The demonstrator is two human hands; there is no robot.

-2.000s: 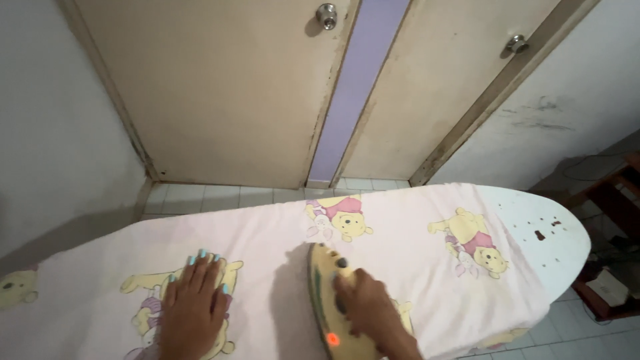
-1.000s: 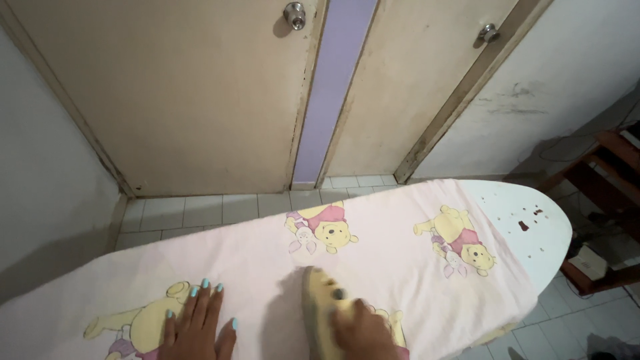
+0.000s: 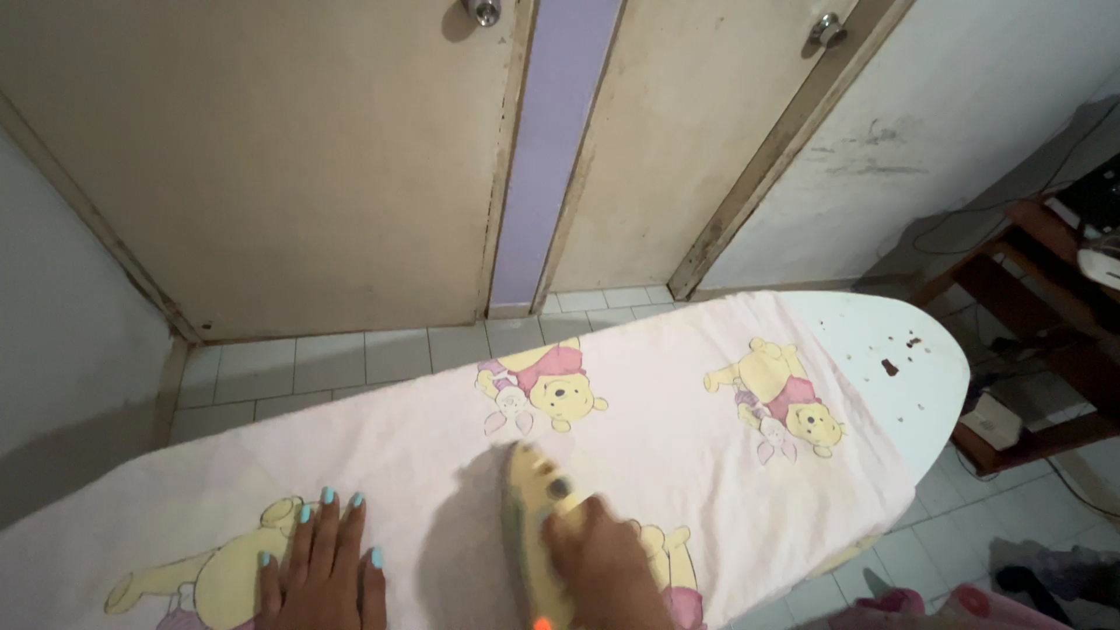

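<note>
A pink cloth [image 3: 420, 437] printed with yellow cartoon bears lies over an ironing board [image 3: 927, 350], whose pale, rust-spotted tip shows at the right. My right hand [image 3: 604, 560] is closed around the handle of a yellowish clothes iron [image 3: 529, 525]. The iron rests on the cloth near its middle, tip pointing away from me, with an orange-red light glowing at its lower end. My left hand [image 3: 324, 569] lies flat on the cloth to the left of the iron, fingers spread, over part of a printed bear.
Beyond the board stand two beige doors [image 3: 306, 175] with round knobs, and a purple strip of wall [image 3: 560, 131] between them. A brown wooden shelf [image 3: 1006, 280] with cables and other items is at the right. Pink and dark items [image 3: 962, 604] lie at the lower right, above the tiled floor.
My right hand has stayed on the iron and my left hand on the cloth. The view has shifted somewhat; no other change is plain.
</note>
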